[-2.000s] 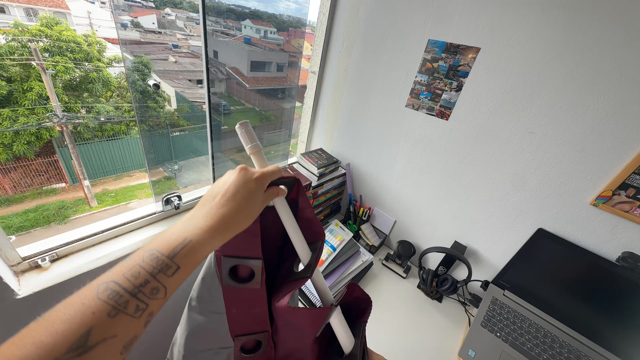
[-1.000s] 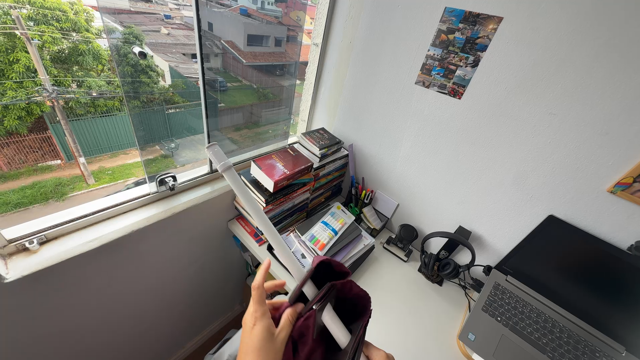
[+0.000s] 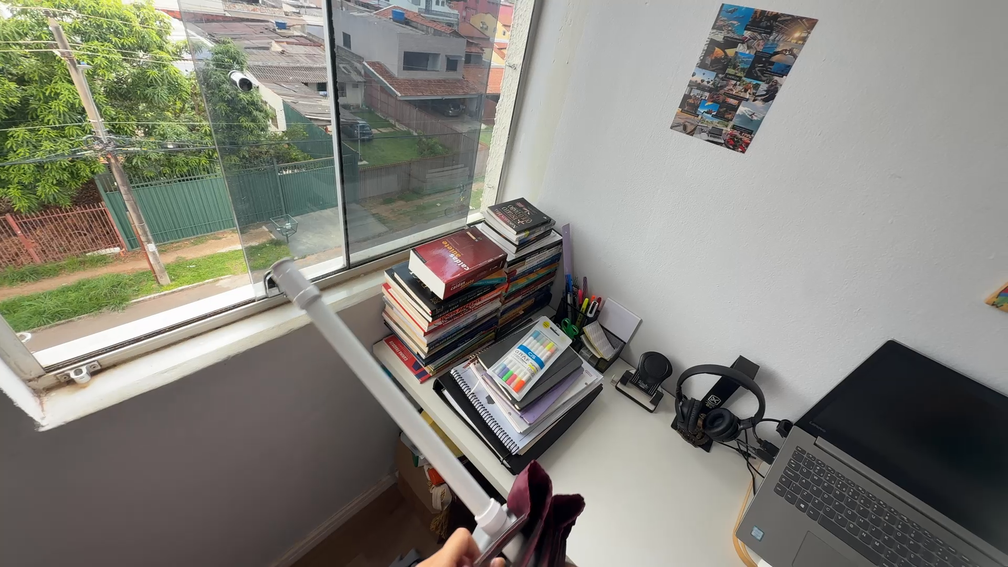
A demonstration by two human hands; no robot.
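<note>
A white curtain rod (image 3: 394, 398) slants from near the window sill down to the bottom middle of the view, its grey end cap at the upper left. Maroon fabric (image 3: 539, 512), a curtain by its metal-ringed holes in the earlier view, is bunched at the rod's lower end. My left hand (image 3: 461, 551) shows only in part at the bottom edge, its fingers at the rod and the fabric; most of it is cut off by the frame. My right hand is out of view.
Stacked books (image 3: 445, 315), a pack of highlighters (image 3: 529, 358) on notebooks, a pen holder (image 3: 579, 315), headphones on a stand (image 3: 720, 409) and a laptop (image 3: 890, 472) are on the white desk (image 3: 646, 488). A sliding window (image 3: 409, 126) with a sill (image 3: 236, 346) is at left.
The maroon fabric has moved down toward the bottom edge and more of the rod is bare. My left hand, on the rod near its upper part two seconds ago, is now low at the frame's edge.
</note>
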